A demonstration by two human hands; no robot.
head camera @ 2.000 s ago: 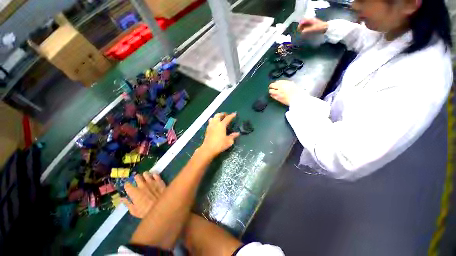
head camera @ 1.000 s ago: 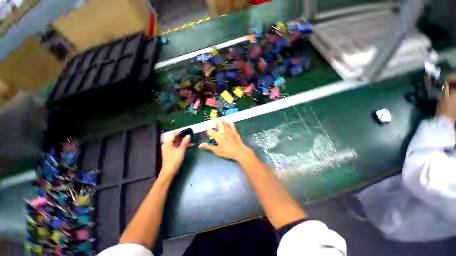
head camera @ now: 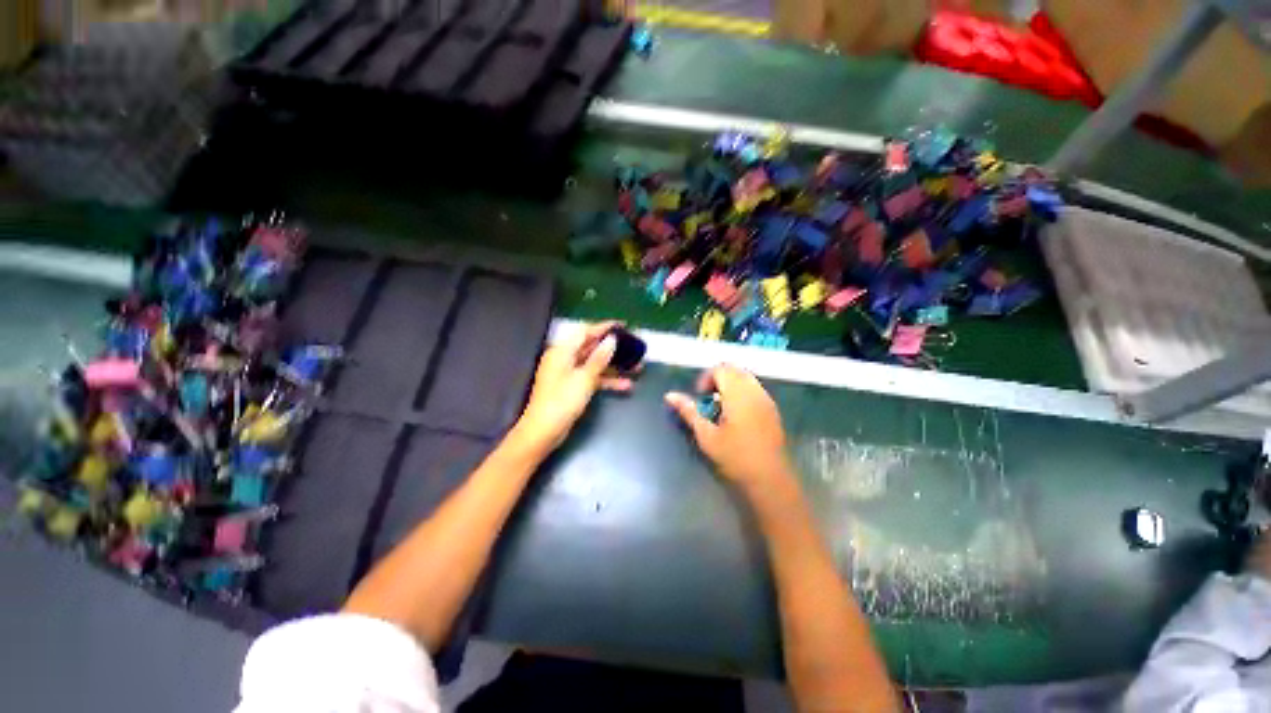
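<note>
My left hand [head camera: 569, 385] holds a small black housing [head camera: 626, 350] between its fingertips, just in front of the pale metal rail. My right hand [head camera: 739, 424] is a little to the right, apart from the housing, and pinches a small teal clip [head camera: 710, 407] between thumb and fingers. A loose heap of coloured binder clips [head camera: 815, 237] lies beyond the rail. A black compartment tray [head camera: 396, 348] lies to the left of my left hand, with a dense heap of clipped units [head camera: 174, 418] on its left end.
Stacked black trays [head camera: 432, 56] stand behind the tray in use. Another small housing with a white face [head camera: 1144, 528] lies on the bench [head camera: 627, 543] at right, near a coworker's sleeve [head camera: 1210, 655]. Pale trays [head camera: 1157, 300] lie by the metal post. Red bins [head camera: 1004, 53] are at the far side.
My hands first left the right side of the bench, and the left hand came to hold the housing. Since then my right hand has taken a teal clip. The view has swung left.
</note>
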